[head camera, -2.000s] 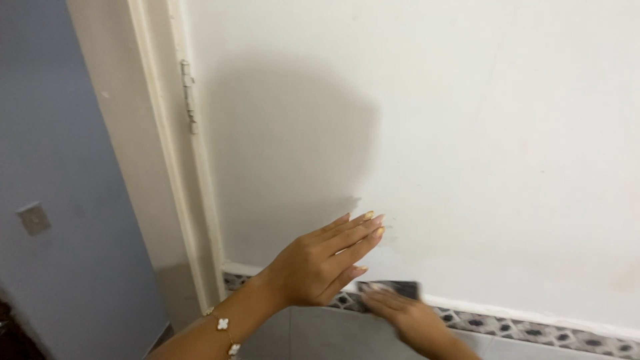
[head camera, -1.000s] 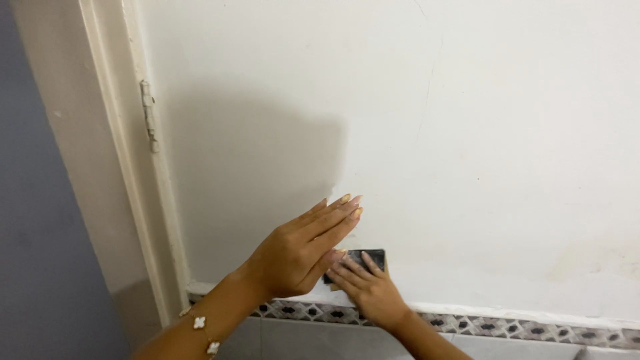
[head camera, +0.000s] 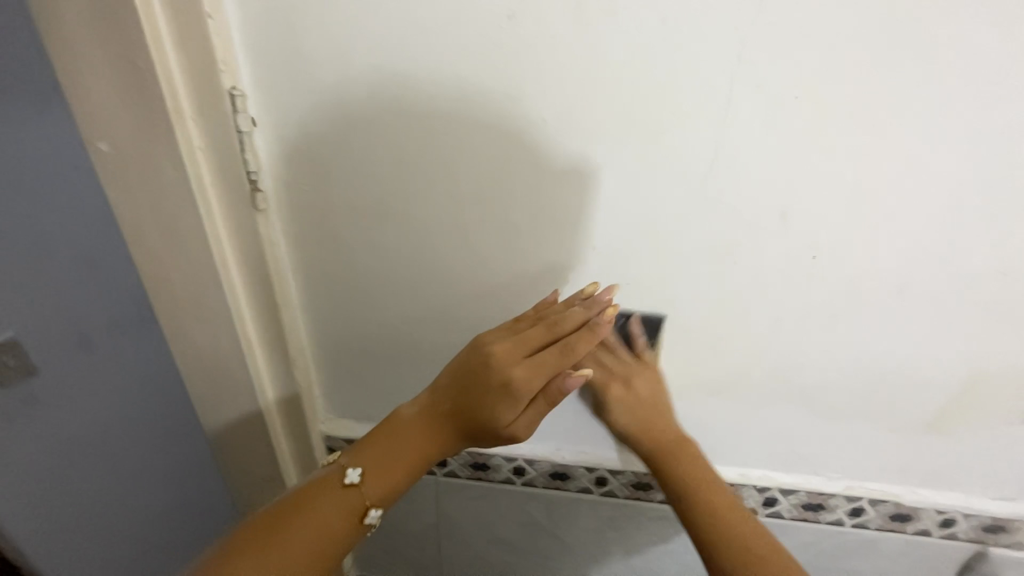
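Observation:
My right hand (head camera: 628, 388), slightly blurred, presses a dark flat sheet, possibly sandpaper (head camera: 652, 326), against the white painted wall (head camera: 760, 240) above the patterned tile border. Its fingers are spread over the sheet, and part of the sheet is hidden behind them. Nearer the camera, my left hand (head camera: 532, 364) is raised with its fingers extended close together and nothing in it. Its fingertips overlap the view of the right hand. A bracelet with white clover-shaped charms (head camera: 353, 476) hangs on my left wrist.
At left stands a cream door frame (head camera: 172, 200) with a painted hinge (head camera: 248, 148), beside a blue-grey surface (head camera: 88, 336) bearing a square plate (head camera: 16, 362). A patterned tile border (head camera: 872, 512) runs along the wall above grey tiles (head camera: 520, 528). A shadow falls on the wall.
My right hand with the dark sheet has moved up the wall from the tile border, where it was two seconds ago. My left hand keeps about the same pose.

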